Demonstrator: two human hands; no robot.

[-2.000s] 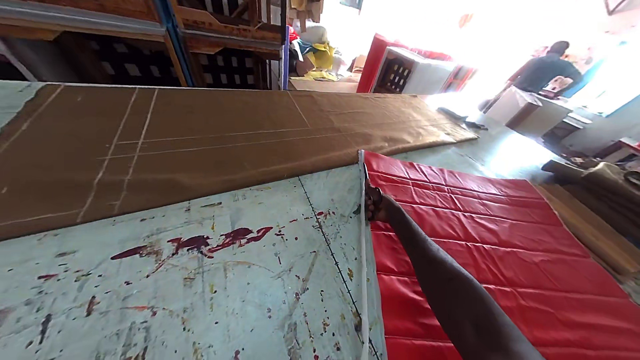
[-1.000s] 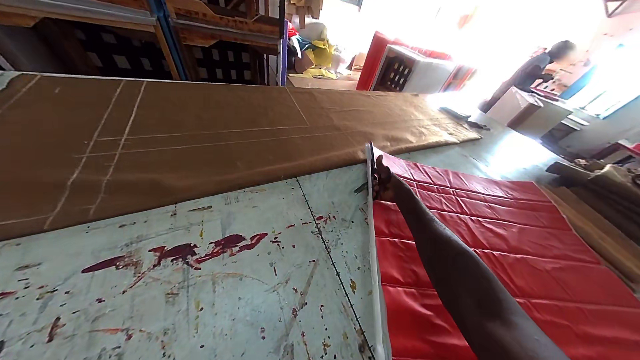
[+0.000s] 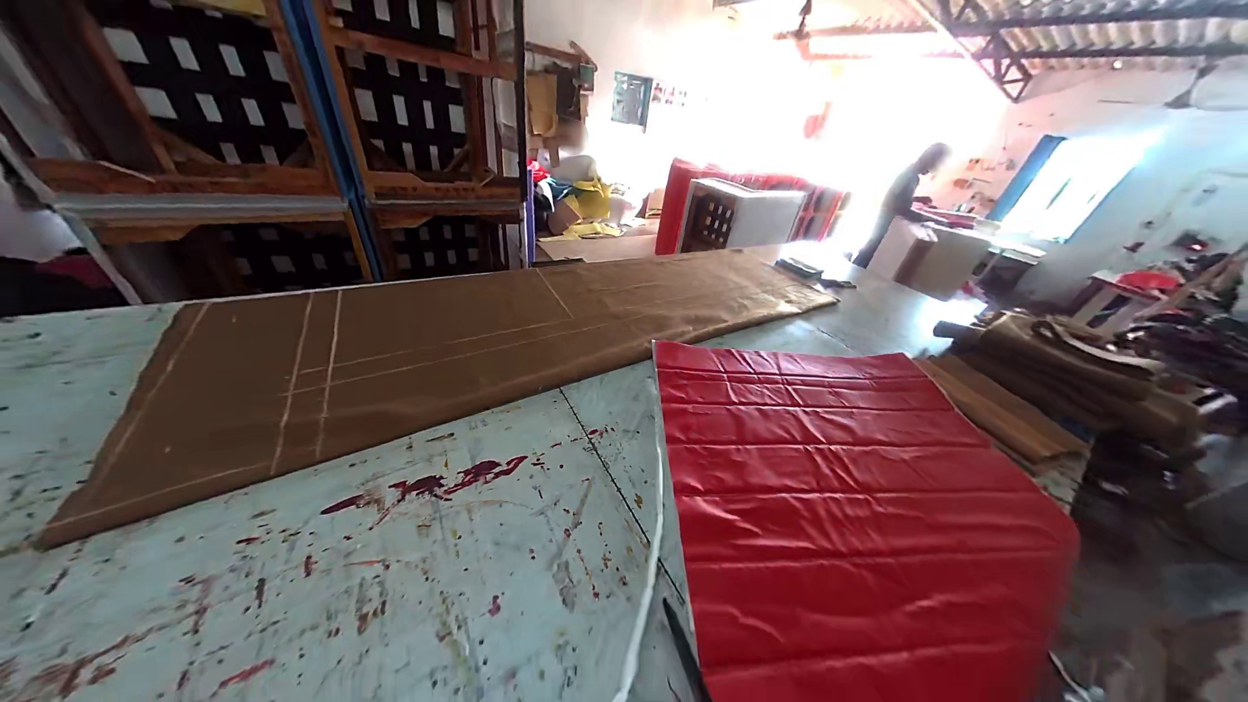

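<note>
Neither of my hands shows in the head view now. A red sheet of leather-like material (image 3: 838,487), creased in bands, lies on the right part of the worktable (image 3: 468,585) and reaches its right edge. Along its left side runs a narrow white strip (image 3: 651,565), apart from the sheet lower down. A dark, thin object (image 3: 682,643), perhaps a scissor blade, lies at the sheet's lower left edge; its rest is cut off by the frame. Behind, a long brown sheet (image 3: 429,361) with chalk-like lines stretches across the table.
Small dark items (image 3: 799,268) lie at the table's far end. Rolled brown material (image 3: 1063,361) is stacked on the right. Wooden frames with black webbing (image 3: 214,97) stand behind the table. A person (image 3: 902,200) stands bent over a bench at the back.
My hand and forearm, earlier at the red sheet's left edge, have left the view. The white strip now curves away from that edge. The view has tilted up.
</note>
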